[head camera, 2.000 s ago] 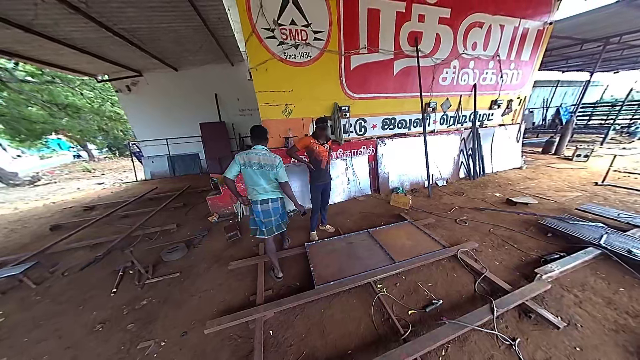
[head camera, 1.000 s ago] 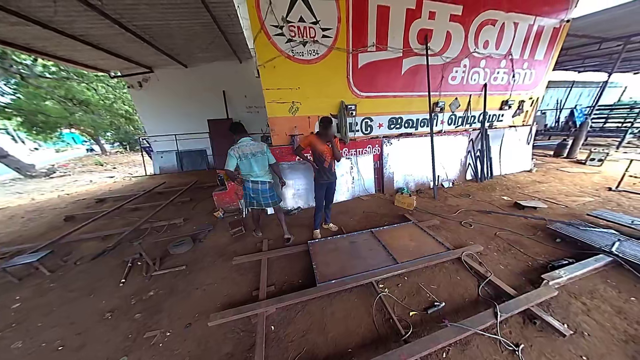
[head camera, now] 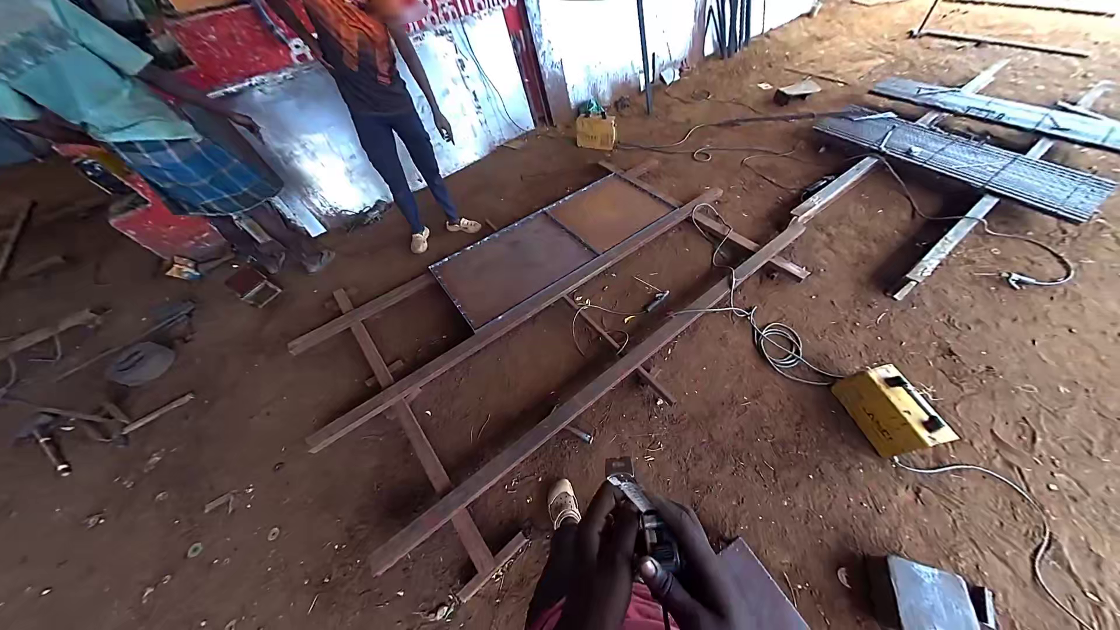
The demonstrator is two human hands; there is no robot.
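At the bottom centre, my left hand (head camera: 605,542) and my right hand (head camera: 691,556) close around a small dark hand-held tool (head camera: 649,523) with a pale metal part at its far end; its exact kind cannot be told. Beyond them a long metal beam (head camera: 560,416) runs diagonally across crosspieces on the ground. A second beam (head camera: 516,324) lies parallel, against a rectangular metal frame with two brown sheet panels (head camera: 525,262). An electrode holder (head camera: 654,302), as it seems, lies on its cable between the beams. A brown flat plate (head camera: 757,582) is beside my right hand.
A yellow welding machine (head camera: 892,411) with coiled cables (head camera: 780,346) stands right; another yellow box (head camera: 596,131) is near the wall. A grey metal box (head camera: 932,595) is lower right. Metal grilles (head camera: 962,162) rest on supports. Two people stand upper left. A hammer (head camera: 52,446) lies left.
The view has tilted down strongly, and my hands with the tool now show. The person in the checked cloth, earlier bent toward the wall, now stands more upright; the other person's raised arm is lowered.
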